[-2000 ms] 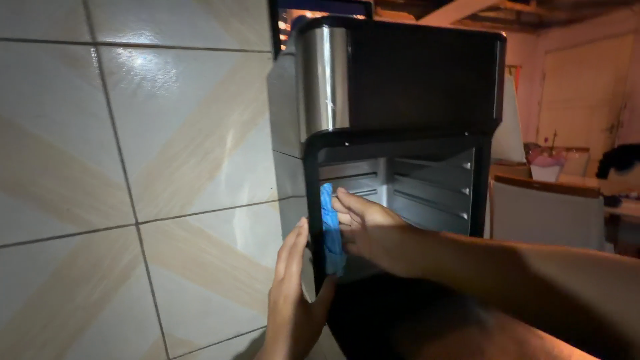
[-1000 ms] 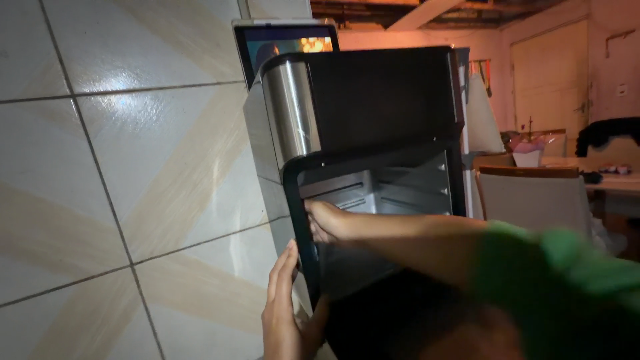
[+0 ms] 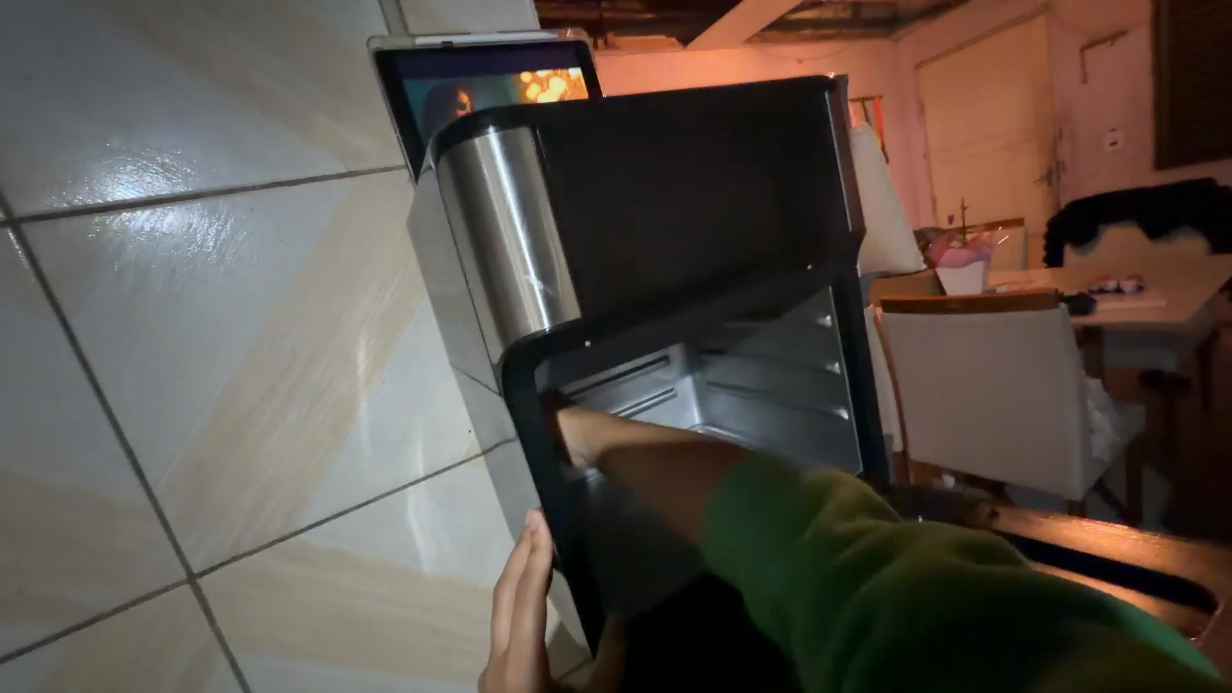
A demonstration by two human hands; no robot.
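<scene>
A black countertop oven (image 3: pixel 703 192) with a stainless steel side panel stands against the tiled wall, its front open and its metal cavity (image 3: pixel 770 385) with rack ledges showing. My right hand (image 3: pixel 580 438) reaches into the cavity near its left wall; the fingers are hidden behind the front frame, and no cloth shows there. The green sleeve covers much of that arm. Outside, my left hand (image 3: pixel 527 611) rests along the lower left edge of the oven frame, fingers extended, thumb in shadow.
A tablet (image 3: pixel 491 82) with a lit screen stands behind the oven by the tiled wall (image 3: pixel 241 385). At the right are a light chair (image 3: pixel 982 385), a dining table (image 3: pixel 1174 298) and a potted plant with pink wrapping (image 3: pixel 962 265). A door stands farther back.
My right hand has moved deeper into the oven cavity. The blue cloth seen at the left edge of the opening two seconds ago is out of sight. My left hand stays by the frame.
</scene>
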